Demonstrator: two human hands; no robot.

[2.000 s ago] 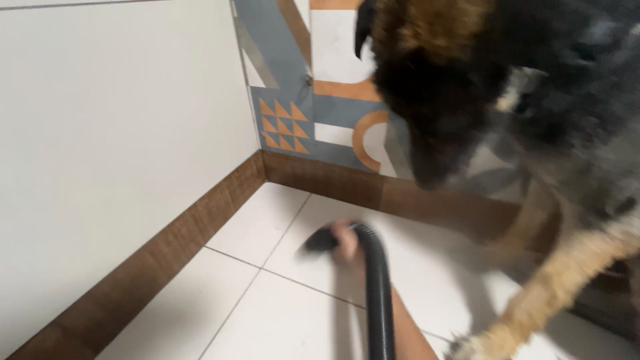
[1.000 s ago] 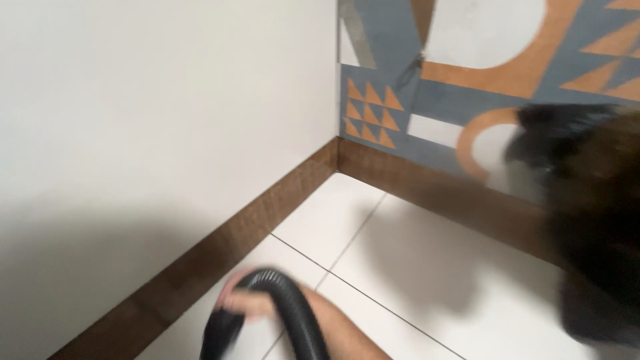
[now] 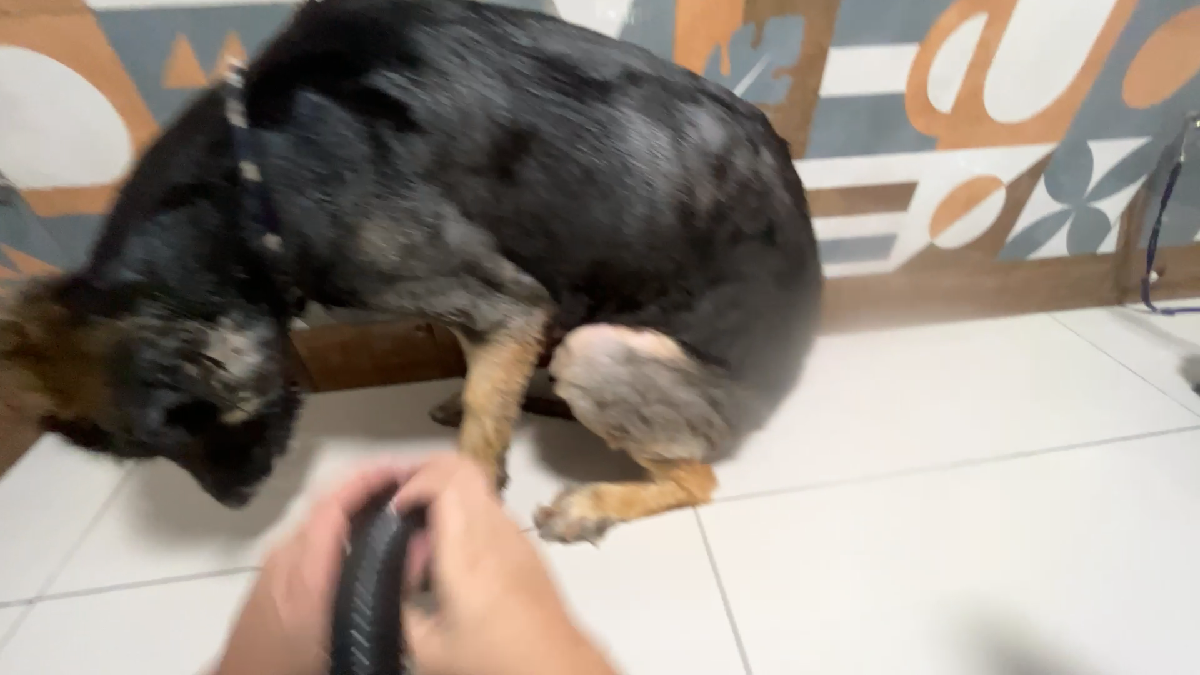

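Note:
Both of my hands are closed around a black ribbed flexible hose (image 3: pixel 367 600) at the bottom of the head view, slightly blurred. My left hand (image 3: pixel 291 572) is on its left side, and my right hand (image 3: pixel 487 572) on its right. The hose's end is hidden by my fingers. Just beyond them stands a black and tan dog (image 3: pixel 562 178), its coat looking damp, its back curved and its head lowered at the left. Around its neck runs a dark and white cord collar (image 3: pixel 246 169).
A patterned tile wall (image 3: pixel 867 84) with a brown baseboard (image 3: pixel 937 298) runs behind the dog. White floor tiles (image 3: pixel 900 544) lie below. A dark blue cord (image 3: pixel 1155 225) hangs by the wall at the far right.
The view has swung right, away from the corner, and the whole dog's body now shows. One hand was visible on the hose before; now both hands are on it.

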